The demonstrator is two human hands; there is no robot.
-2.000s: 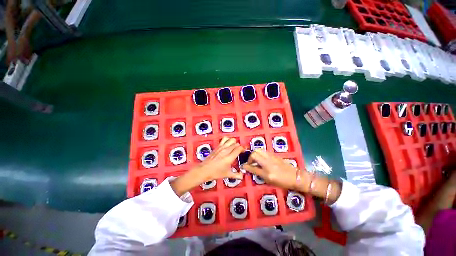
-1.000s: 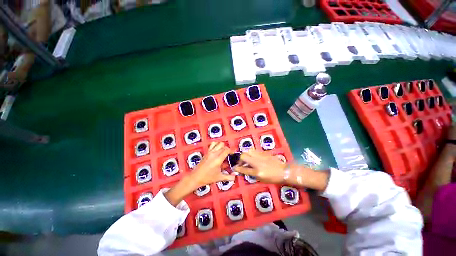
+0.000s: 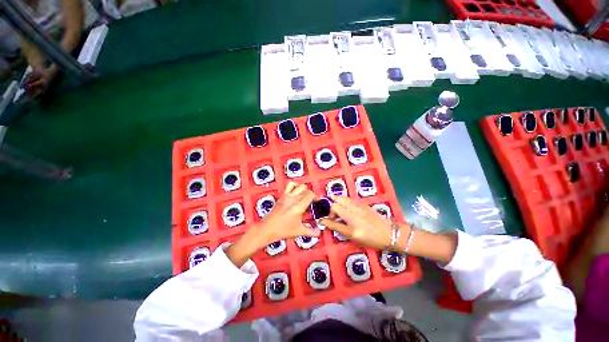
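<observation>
A red parts tray point(image 3: 220, 148) lies in front of me. Its back row has several watch bodies with dark screens up point(image 3: 287, 129); the other rows hold silvery pieces with dark round centres point(image 3: 277, 286). My left hand point(image 3: 287, 215) and my right hand point(image 3: 360, 222) hold one dark watch body point(image 3: 321, 209) between their fingertips, screen up, above the middle of the tray. Whether a cloth or film is in the fingers cannot be told. One back-row pocket near the left holds nothing.
Right of the tray are a bottle with a shiny top point(image 3: 427, 127), a pale film strip point(image 3: 467, 180) and crinkled scraps point(image 3: 425, 207). White boxes point(image 3: 274, 83) line the bench beyond. Another red tray point(image 3: 527, 194) is at right, beside a person's arm. Another person's hands point(image 3: 40, 77) show far left.
My view has shifted, and the white boxes now reach further left in it. Both hands still hold the dark watch body over the tray, and its screen shows more fully.
</observation>
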